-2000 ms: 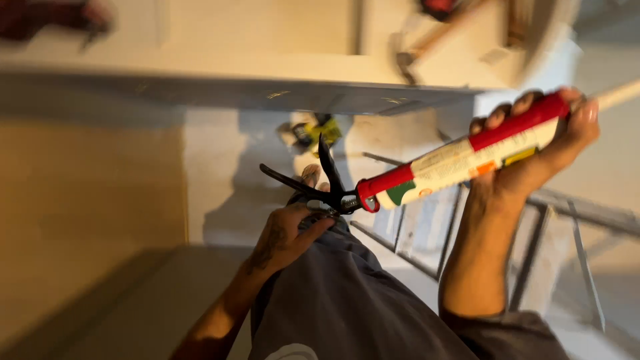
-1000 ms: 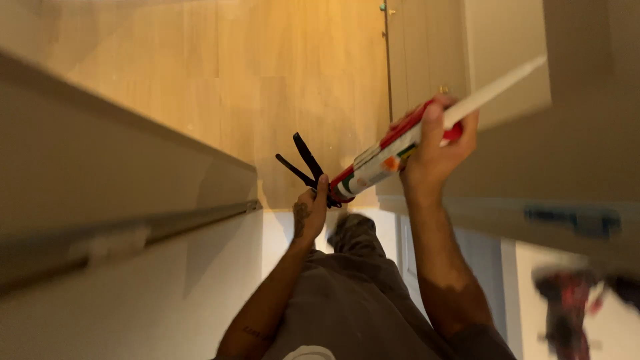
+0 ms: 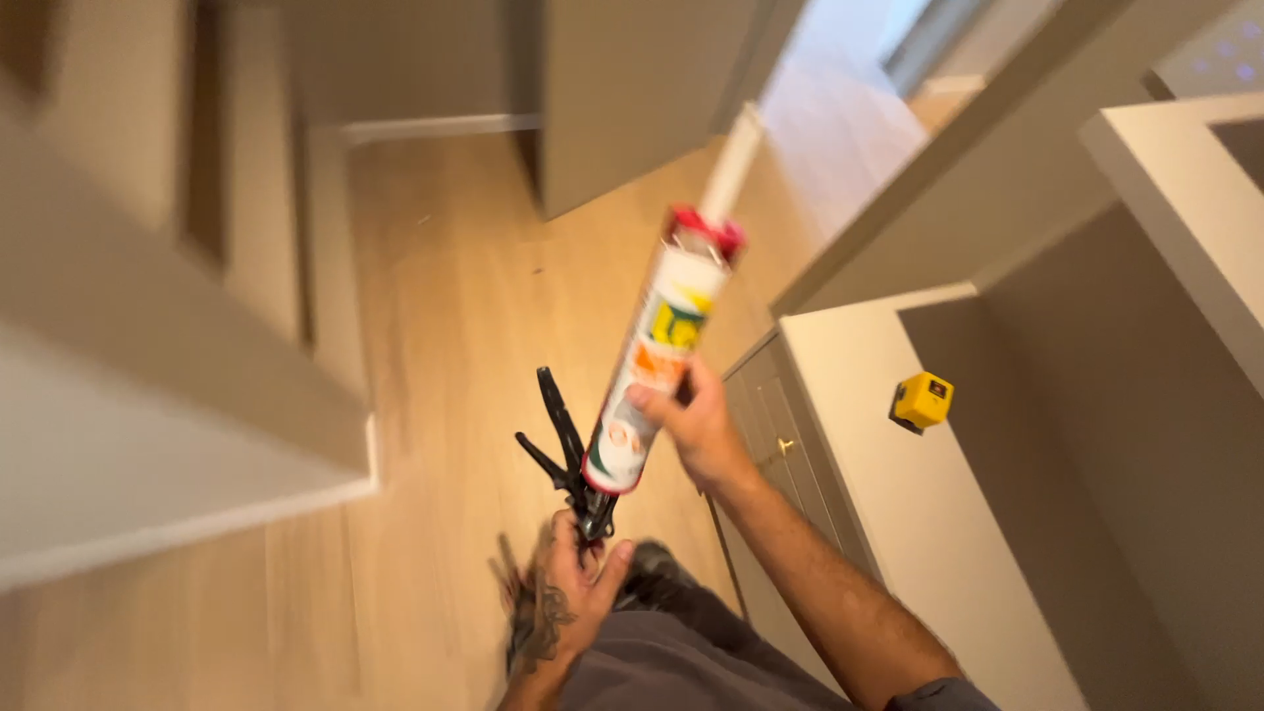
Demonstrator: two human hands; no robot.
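Observation:
A caulking gun [image 3: 561, 434] with black handle and trigger carries a white and red sealant cartridge [image 3: 652, 346], tilted with its long pale nozzle [image 3: 733, 166] pointing up and away. Around the lower half of the cartridge is my right hand [image 3: 691, 425], thumb across its label. My left hand [image 3: 578, 583] is at the rear end of the gun, with the fingers curled by the black metal part; the exact grip there is partly hidden. The handle and trigger stick out to the left, apart from each other, with neither hand around them.
A yellow tape measure [image 3: 922, 402] lies on the pale cabinet top [image 3: 859, 375] at right, above a cabinet front with a brass knob [image 3: 785, 447]. Wall ends and a white baseboard [image 3: 372, 454] stand at left. Ahead are a door-like panel [image 3: 632, 99] and wood flooring [image 3: 444, 296].
The view has swung widely to another part of the interior. My right hand is now lower on the cartridge, away from the nozzle end where it was before. The gun points more steeply up the view.

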